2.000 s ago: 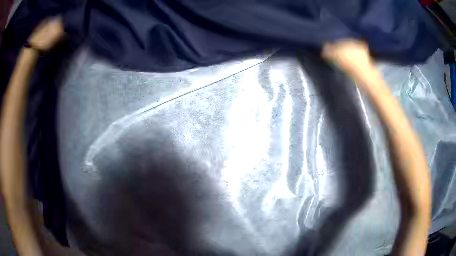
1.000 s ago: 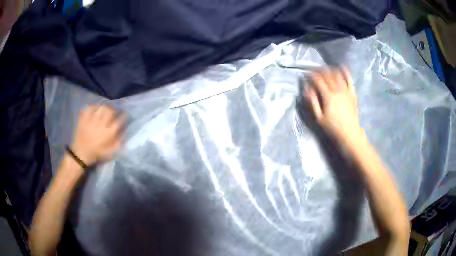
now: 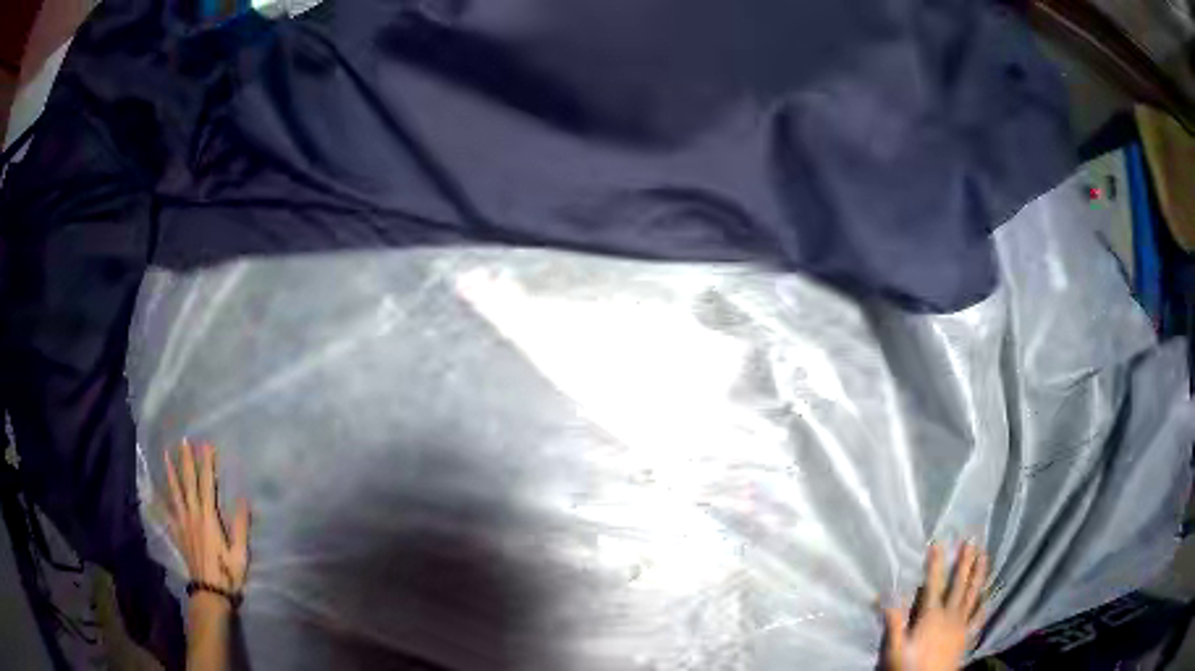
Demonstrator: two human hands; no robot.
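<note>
A large thin grey-white interlining sheet (image 3: 524, 393) lies spread in front of me, bright and shiny in the middle, with folds fanning out at its right. The navy fabric (image 3: 590, 144) lies bunched along its far side and down the left. My left hand (image 3: 207, 531) lies flat on the sheet near its left edge, fingers spread, a dark band at the wrist. My right hand (image 3: 941, 616) lies on the sheet at the lower right with fingers apart, where the folds meet; its lower part is cut off by the frame's edge.
A pale box-like thing with a small red light (image 3: 1107, 197) and a blue edge stands at the upper right. A dark item with pale lettering (image 3: 1094, 636) shows below the sheet at the lower right. A dark shadow falls on the lower middle of the sheet.
Both hands have moved down towards me and now lie spread on the sheet. The sheet's long diagonal edge no longer shows. The middle looks smoother, and folds now gather at the right.
</note>
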